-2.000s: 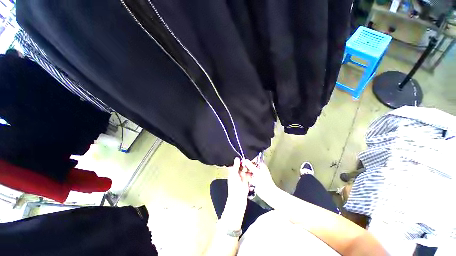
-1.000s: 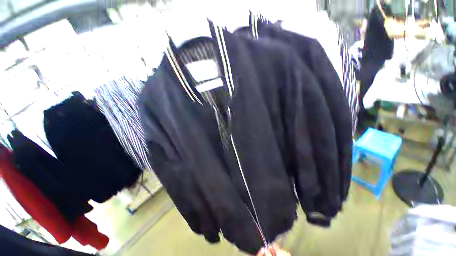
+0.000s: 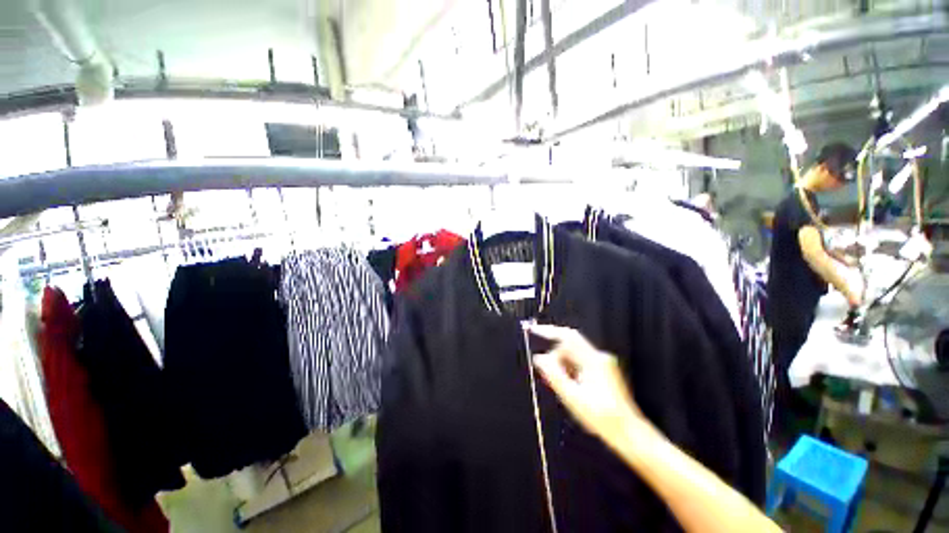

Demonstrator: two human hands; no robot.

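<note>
A black bomber jacket (image 3: 458, 396) hangs in front of me, with pale stripes on its rib collar (image 3: 482, 276) and a white neck label (image 3: 513, 275) inside the back neck. Its front zipper (image 3: 539, 437) shows as a pale line from just below the collar down to the frame's lower edge. My right hand (image 3: 583, 377) is at the top of the zipper, fingertips pinched on the zipper pull, which they mostly hide. My left hand is not in view.
A thick grey rail (image 3: 239, 179) runs overhead. Red, black and striped garments (image 3: 331, 333) hang at the left. More black jackets hang close behind on the right. A person in black (image 3: 796, 260) stands at a work table at the right. A blue stool (image 3: 820, 474) is at lower right.
The view has risen from the hem to the collar and rail. The zipper, open two seconds ago, is now closed up to near the collar. My right hand has moved up; my left hand has left view.
</note>
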